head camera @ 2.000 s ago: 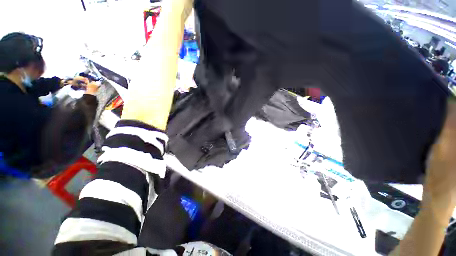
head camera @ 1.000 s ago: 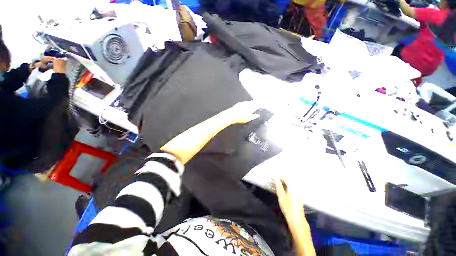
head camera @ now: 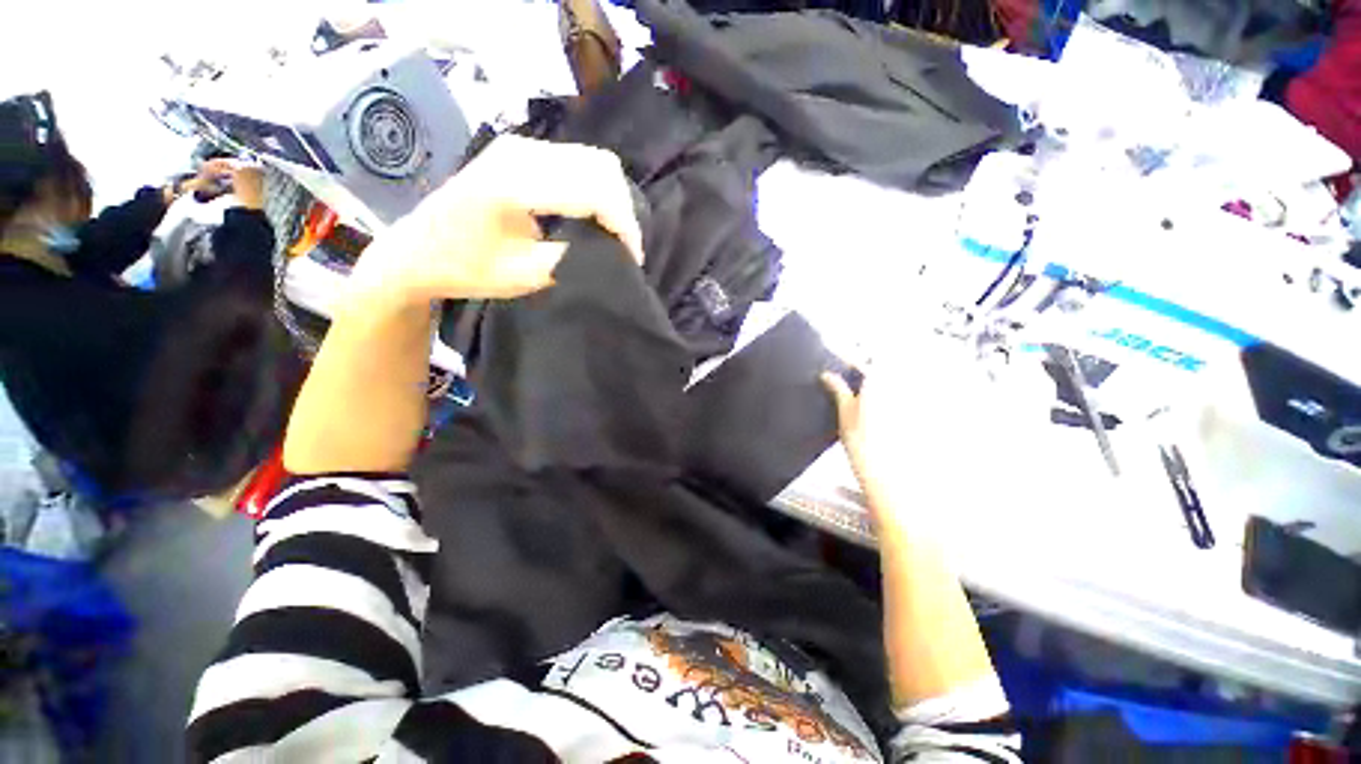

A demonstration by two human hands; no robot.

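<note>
A dark grey garment (head camera: 582, 358) spreads from the table's left part down over my lap. My left hand (head camera: 508, 224) is raised at the upper left with its fingers curled over the garment's upper fold and grips it. My right hand (head camera: 848, 406) is at the table's front edge, with fingertips at the right corner of a dark flap; overexposure hides much of this hand, and its hold on the cloth is unclear. A small pale mark (head camera: 714, 299) shows on the dark cloth between the hands.
The white sewing machine with a blue stripe (head camera: 1149, 306) lies at the right. A silvery tool (head camera: 1090, 411), black snips (head camera: 1188, 496) and a black phone (head camera: 1302, 570) lie near it. More dark cloth (head camera: 836, 90) lies behind. A person in black (head camera: 120, 329) sits at the left.
The dark cloth held up high earlier came down over the table and lap. Since then my left hand has moved up and left, lifting a fold, and my right hand has moved up to the flap's corner.
</note>
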